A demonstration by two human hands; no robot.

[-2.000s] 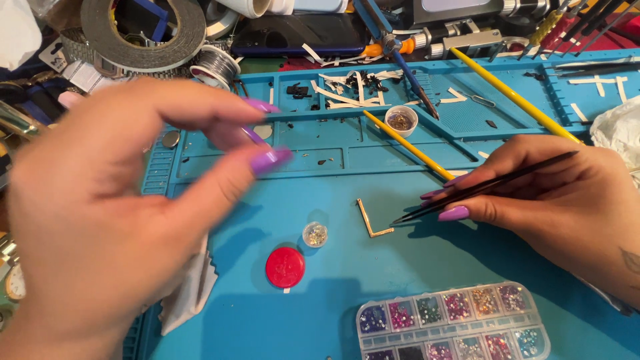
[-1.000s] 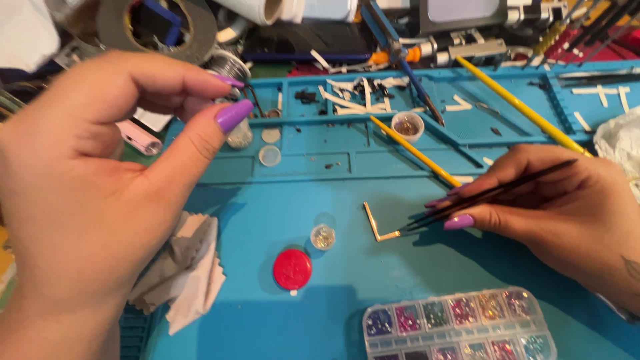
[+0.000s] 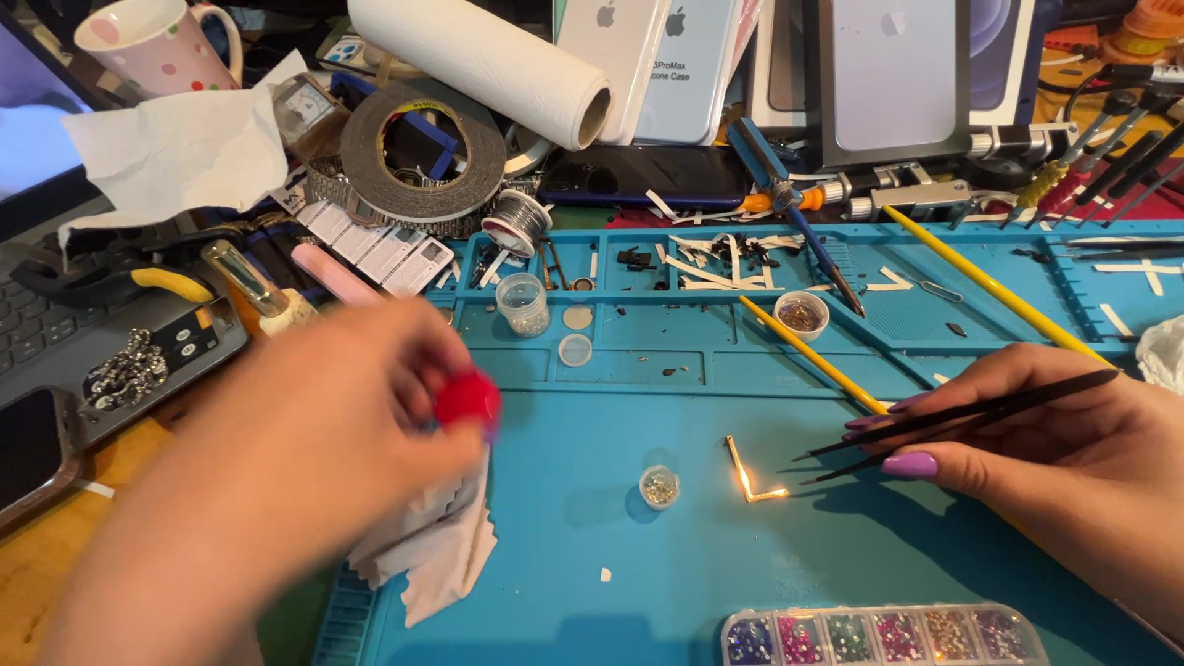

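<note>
Blurred, my left hand [image 3: 342,435] grips a round red lid [image 3: 468,400] at the left of the mat, above a scalloped cloth [image 3: 453,555]. At the right, my right hand [image 3: 999,435] holds black tweezers [image 3: 962,421], their tips apart and pointing left. Just left of the tips lies a small L-shaped gold-coloured metal piece [image 3: 746,476], apart from them. A small clear cup of tiny stones [image 3: 659,487] stands between the hands. At the bottom right is a clear compartment case of coloured rhinestones [image 3: 888,612]. A small white scrap [image 3: 606,574] lies on the blue mat.
Across the blue mat's trays [image 3: 721,375] lie yellow sticks [image 3: 814,356], a blue-handled tool [image 3: 814,231], a small cup [image 3: 801,315] and a clear jar [image 3: 523,305]. Behind are a tape roll [image 3: 370,157], a paper roll [image 3: 499,55] and boxes. A laptop [image 3: 37,314] stands left.
My left hand has come down and taken hold of the red lid, which lay on the mat beside the small cup in the earlier frames. My right hand still holds the tweezers.
</note>
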